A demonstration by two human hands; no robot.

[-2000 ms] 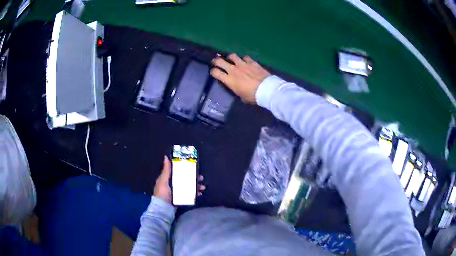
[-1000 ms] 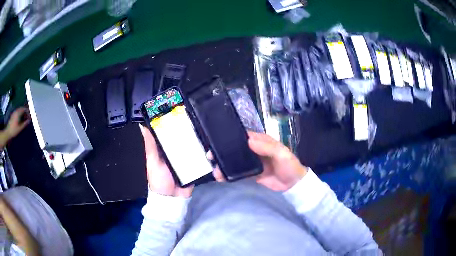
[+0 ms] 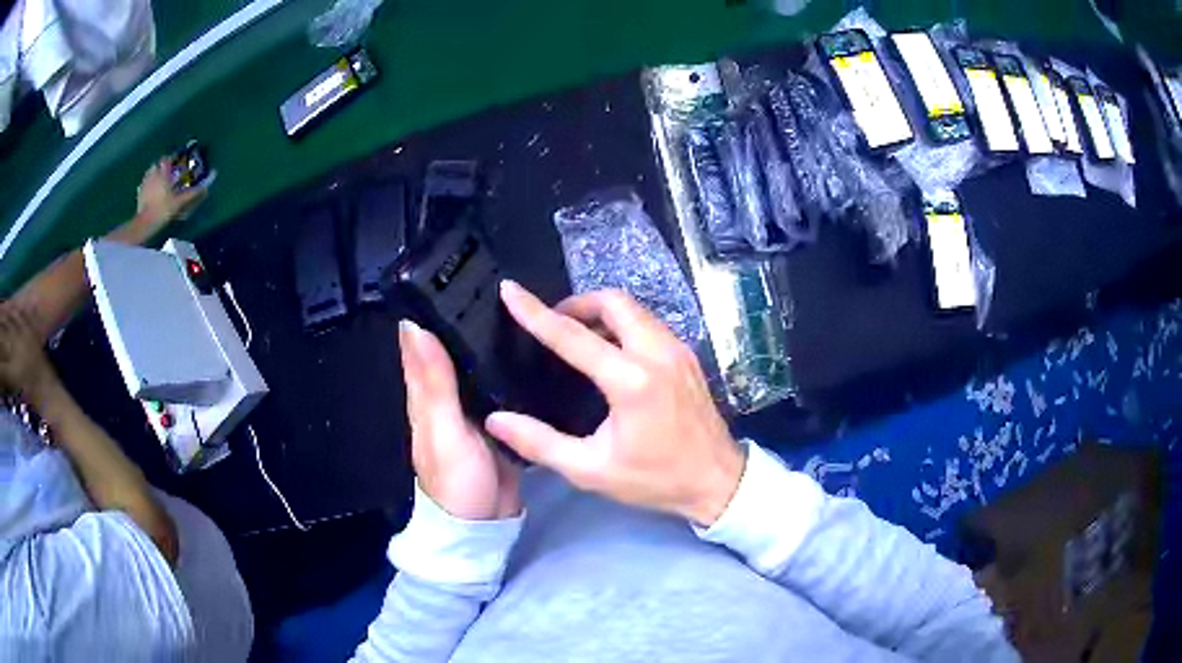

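A black phone-sized unit (image 3: 486,317) is held tilted in front of me, its black outer face up and a small cutout near its top end. The white battery and green board do not show; they are hidden under the black cover. My left hand (image 3: 447,427) holds the unit from below and along its left edge. My right hand (image 3: 635,402) grips it from the right, with fingertips on its face and lower edge. Part of the unit is hidden behind my right hand.
Black rear covers (image 3: 380,241) lie in a row behind the unit. A white machine (image 3: 162,317) stands left, by another person's arms. A bubble-wrap bag (image 3: 622,253), bagged black parts (image 3: 752,181) and half-assemblies (image 3: 866,93) lie right. The green conveyor (image 3: 544,52) runs behind.
The black cover, held beside the half-assembly a second ago, now lies over it. My right hand has moved onto the unit. The neighbour's hand has reached a device on the conveyor.
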